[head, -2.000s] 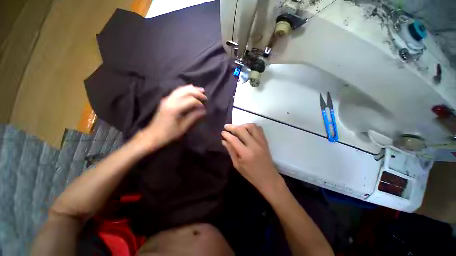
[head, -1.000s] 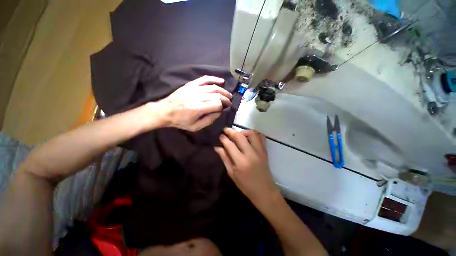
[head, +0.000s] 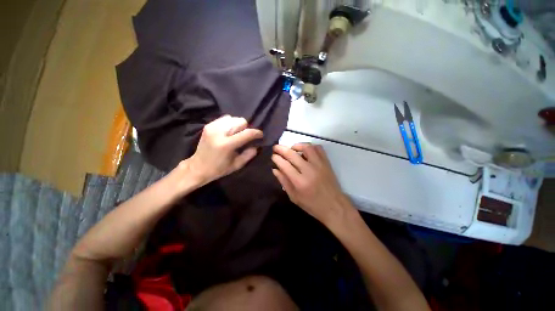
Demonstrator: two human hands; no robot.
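The dark purplish-brown cloth (head: 207,36) lies left of and under the needle, limp and wrinkled, and hangs down over the front. Its right edge runs from the bright blue presser foot (head: 286,84) towards me. My left hand (head: 224,149) pinches a fold of the cloth between thumb and fingers, below and left of the foot. My right hand (head: 306,176) is at the cloth's right edge near the bed's front, fingers curled, fingertips on the edge; its thumb is mostly hidden.
The white sewing machine (head: 389,54) fills the upper right. Blue-handled thread snips (head: 409,135) lie on the machine bed (head: 365,176). A white block with a dark red-brown window (head: 494,211) is at its right end. Brown cardboard (head: 79,91) with orange tape is at left.
My left hand has moved from beside the presser foot back towards me and left, now pinching cloth. The cloth is bunched up more. My right hand stays near the edge. The camera view has shifted.
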